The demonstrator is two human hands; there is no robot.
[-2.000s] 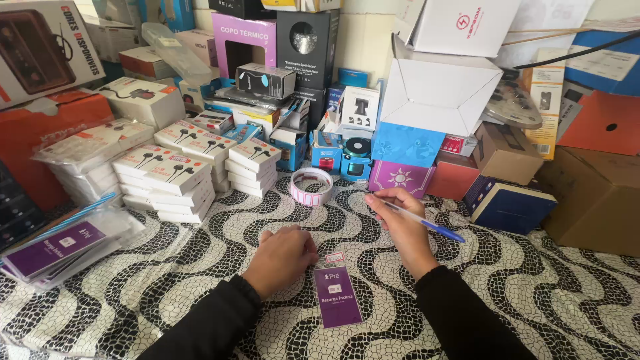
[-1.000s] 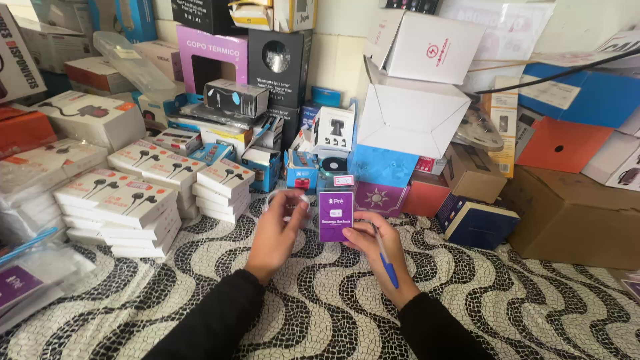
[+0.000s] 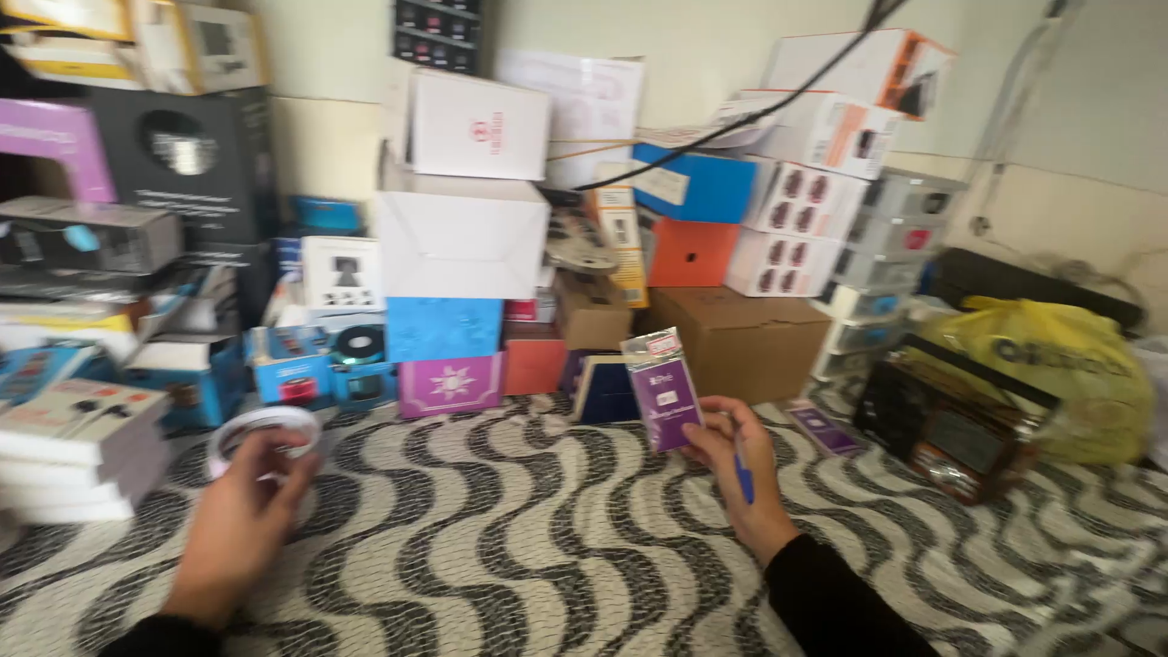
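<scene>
My right hand (image 3: 735, 470) holds a purple card in a clear plastic sleeve (image 3: 664, 397) upright by its lower right corner. A blue-capped pen (image 3: 745, 474) is tucked in the same hand. My left hand (image 3: 246, 520) is at a roll of tape (image 3: 224, 443) beside the stacked white boxes, its fingers over the ring; whether they grip it cannot be told. Another purple sleeved card (image 3: 824, 429) lies flat on the patterned cloth (image 3: 511, 547), to the right of my right hand.
White earphone boxes (image 3: 78, 447) are stacked at the left. Along the wall stand a purple-and-blue box pile (image 3: 447, 356), a cardboard box (image 3: 744, 342) and grey drawers (image 3: 899, 219). A brown radio (image 3: 958, 429) and a yellow plastic bag (image 3: 1049, 365) sit at the right.
The purple card, lying on the cloth two seconds ago, was picked up and is now in my right hand, farther right. My left hand has moved onto the tape roll. The view has swung right.
</scene>
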